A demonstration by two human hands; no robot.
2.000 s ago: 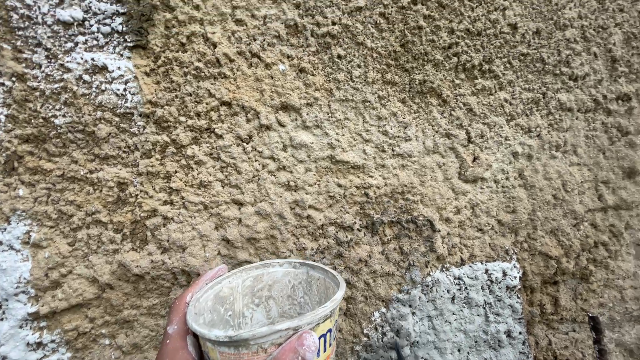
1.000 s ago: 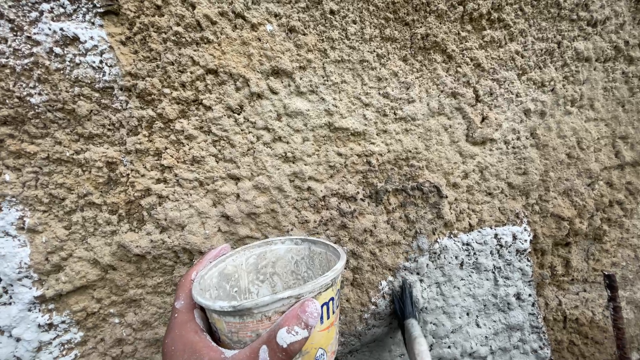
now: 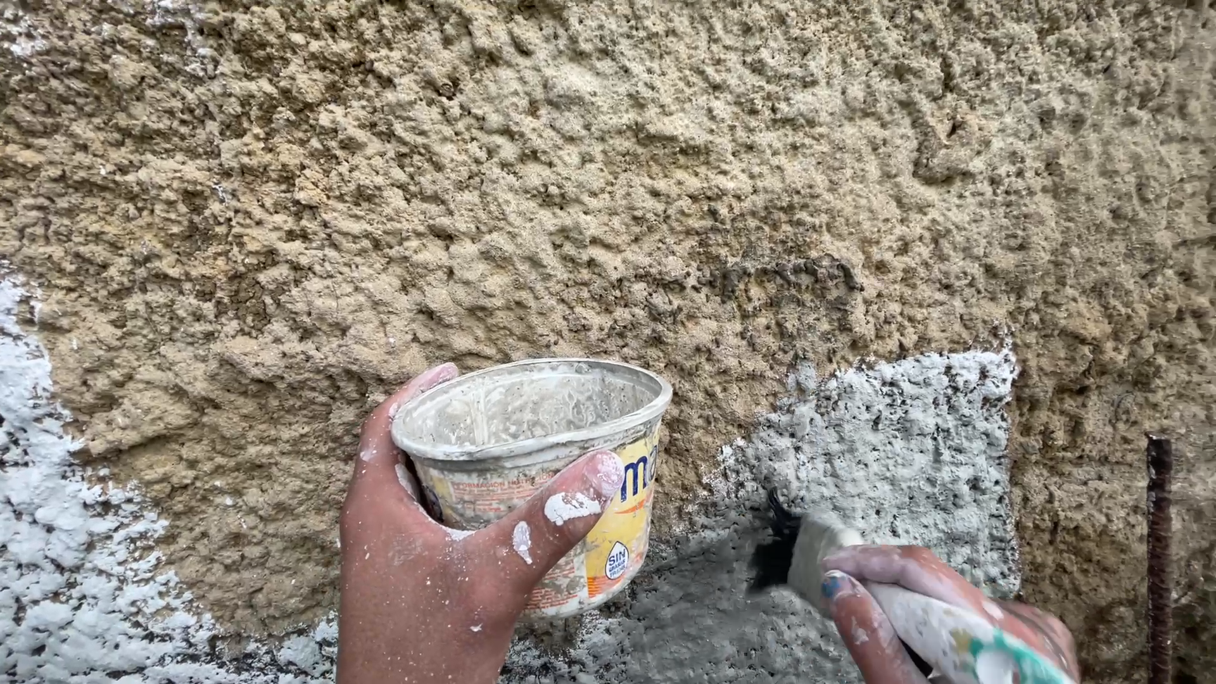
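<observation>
My left hand (image 3: 446, 560), spotted with white paint, grips a plastic tub (image 3: 608, 541) with a yellow printed label. Grey-white residue coats the tub's inner wall; its bottom is hidden. At the lower right my right hand (image 3: 902, 608) is closed round the paint-smeared handle of a paintbrush (image 3: 826, 556). The brush's dark bristles point left and lie against the grey-painted patch (image 3: 912, 446) of a rough wall. Around the bristles and below them the grey looks darker than the pale grey at the upper right.
Rough tan wall plaster (image 3: 570, 209) fills most of the view. White paint (image 3: 66, 541) covers the wall at the lower left. A rusty metal rod (image 3: 1159, 551) stands upright at the right. Dark marks (image 3: 788, 275) run across the plaster above the grey patch.
The brush, out of view two seconds ago, came in at the bottom edge and is now higher and further right, with my right hand showing on it. My left hand still holds the tub.
</observation>
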